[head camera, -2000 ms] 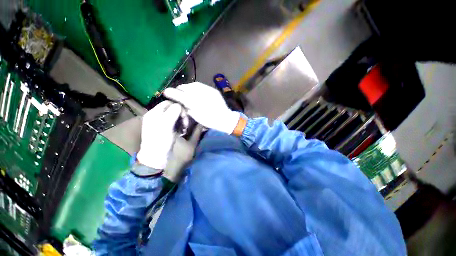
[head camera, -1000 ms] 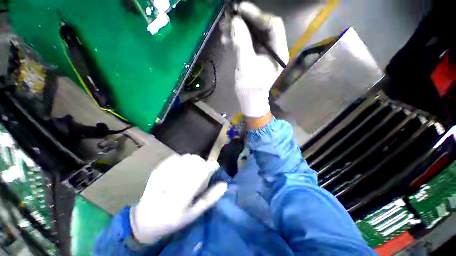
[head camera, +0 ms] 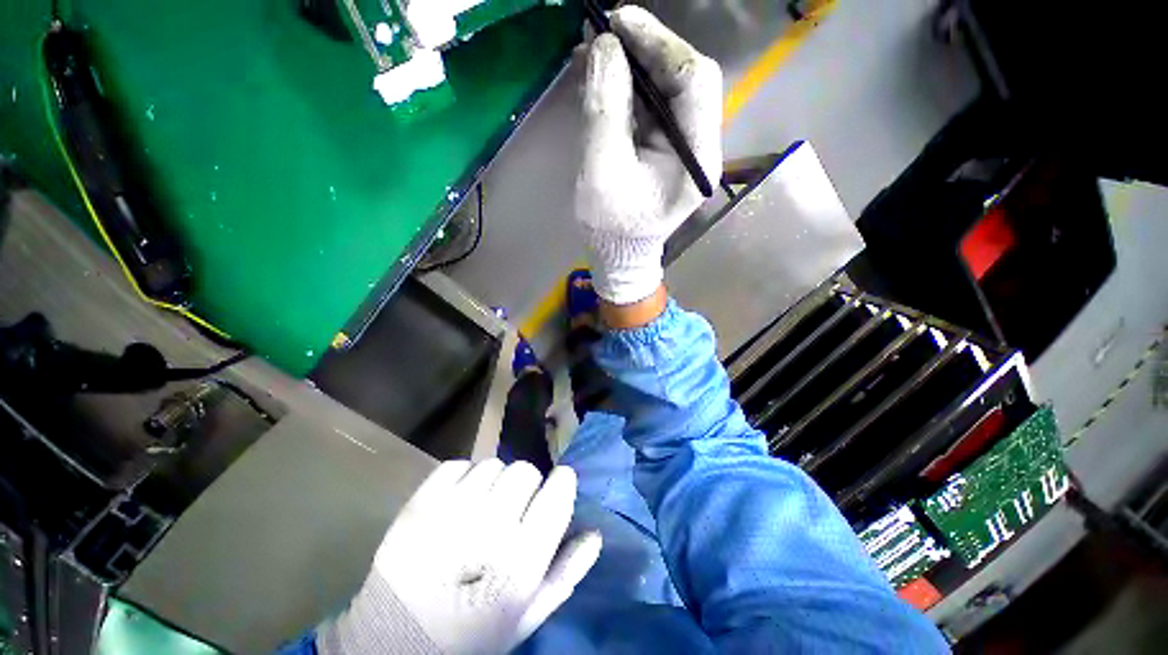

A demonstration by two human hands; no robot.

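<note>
My right hand [head camera: 647, 141], in a white knit glove, is at the top centre beside the green mat's edge. It is shut on dark, slim tweezers [head camera: 676, 138], which lie slanted across the palm and fingers; their upper end is near the frame's top. My left hand [head camera: 474, 563], also gloved in white, is low in front of my body. Its back faces up, its thumb is apart from the fingers, and nothing shows in it. A green circuit board [head camera: 413, 79] with white parts lies on the green mat [head camera: 256, 166], cut off by the top edge.
A black screwdriver-like tool [head camera: 115, 179] with a yellow-green cord lies on the mat's left. A metal plate [head camera: 769, 250] is right of my right hand. A black rack [head camera: 884, 384] stands at right, with green boards [head camera: 999, 493] beside it. A grey metal surface [head camera: 269, 512] is at lower left.
My hands were together two seconds ago, then parted. My right hand went up beside the mat with the tweezers; my left hand came down in front of my body. The view has shifted.
</note>
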